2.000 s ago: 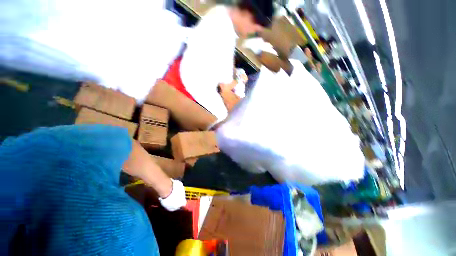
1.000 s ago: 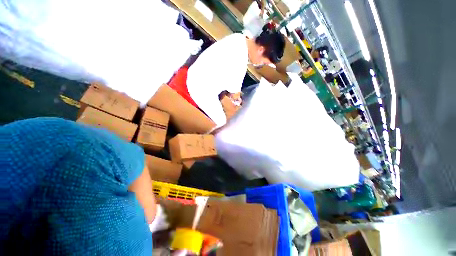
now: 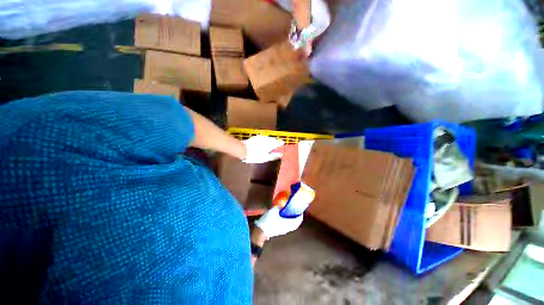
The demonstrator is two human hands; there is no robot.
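My left hand point(image 3: 260, 149), in a white glove, is at the upper edge of an open brown carton point(image 3: 234, 177), beside a red board point(image 3: 289, 168). Whether it grips the carton is unclear. My right hand point(image 3: 279, 223), also gloved, is below and closed around a tape gun point(image 3: 297, 199) with blue and orange parts. The tape gun is over the lower end of the red board. The carton lies between my blue sleeve and the board, partly hidden by my arm.
A yellow crate rim point(image 3: 298, 136) runs behind the board. Flat carton blanks point(image 3: 358, 187) lean against a blue bin point(image 3: 417, 196). Brown cartons point(image 3: 178, 70) stand on the floor beyond. Another person's hand point(image 3: 303, 37) touches a carton point(image 3: 275, 68). A large white bag point(image 3: 441, 53) is at upper right.
The view has swung downward. My left hand, low and blurred one second ago, now shows at the carton's edge. The tape gun has turned and shows its blue side. The other person's hand reaches a floor carton.
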